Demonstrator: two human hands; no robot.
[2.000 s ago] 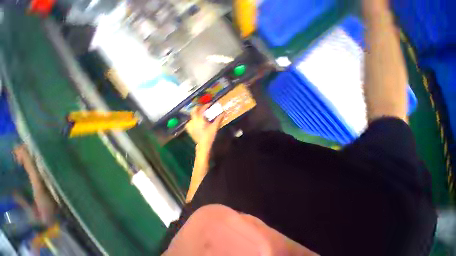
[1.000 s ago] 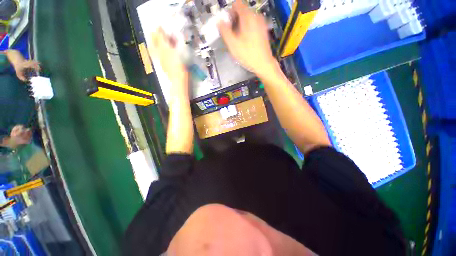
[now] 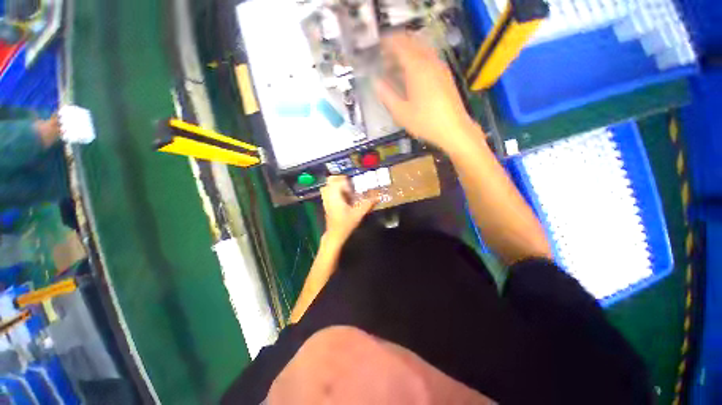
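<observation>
A bench machine with a silver plate (image 3: 289,87) stands in front of me. My right hand (image 3: 419,91) is blurred over the fixture (image 3: 344,75) on the plate, fingers spread; whether it holds anything cannot be told. My left hand (image 3: 342,202) is at the left part of the brown board (image 3: 416,180), with its fingertips beside a small white part (image 3: 370,179) at the panel's edge. Whether the fingers grip that part is unclear. The red button (image 3: 370,160) and green button (image 3: 306,179) show on the front panel.
A blue bin (image 3: 661,245) filled with white rows is at the right, another blue bin (image 3: 570,83) above it. Yellow bars (image 3: 210,145) flank the machine. The green conveyor (image 3: 142,213) runs at the left, with a person's hand (image 3: 49,130) holding a white part beyond it.
My left hand has moved from the fixture down to the brown board. My right hand stays over the fixture. The view has shifted slightly, with the machine lying a little further right.
</observation>
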